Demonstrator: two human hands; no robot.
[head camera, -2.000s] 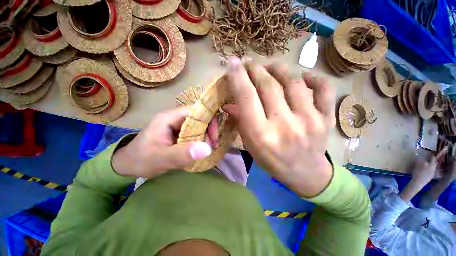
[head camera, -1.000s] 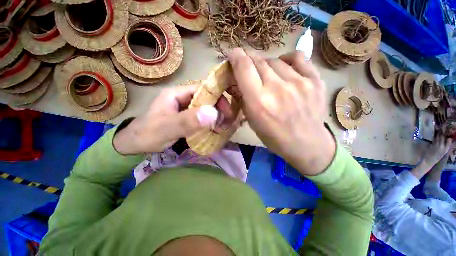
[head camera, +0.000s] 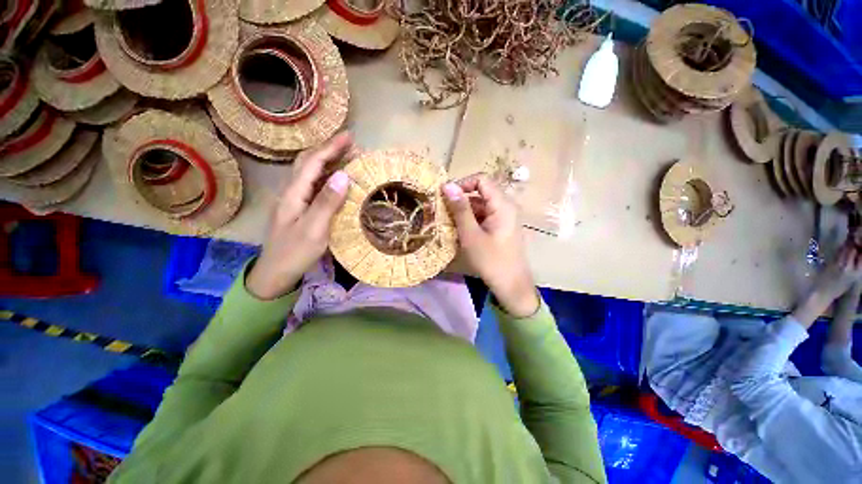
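A woven ring (head camera: 349, 222) is held up with its flat tan face towards me, near the table's front edge. Brown twisted cord (head camera: 402, 222) shows inside its centre hole. My left hand (head camera: 307, 213) grips the ring's left rim, with the thumb on the face. My right hand (head camera: 487, 232) grips its right rim between thumb and fingers. The fingers behind the ring are partly hidden.
Red-collared rings (head camera: 227, 184) are piled at left. A cord heap (head camera: 454, 47) and white glue bottle (head camera: 599, 76) lie at the back. Stacked rings (head camera: 662, 61), a single ring (head camera: 673, 208) and a work board (head camera: 525, 132) are at right. Another worker's sleeve (head camera: 770, 354) is far right.
The ring was tilted edge-on with my right hand spread over it. Now it faces me flat, and my right hand has moved down to its right rim. The board shows.
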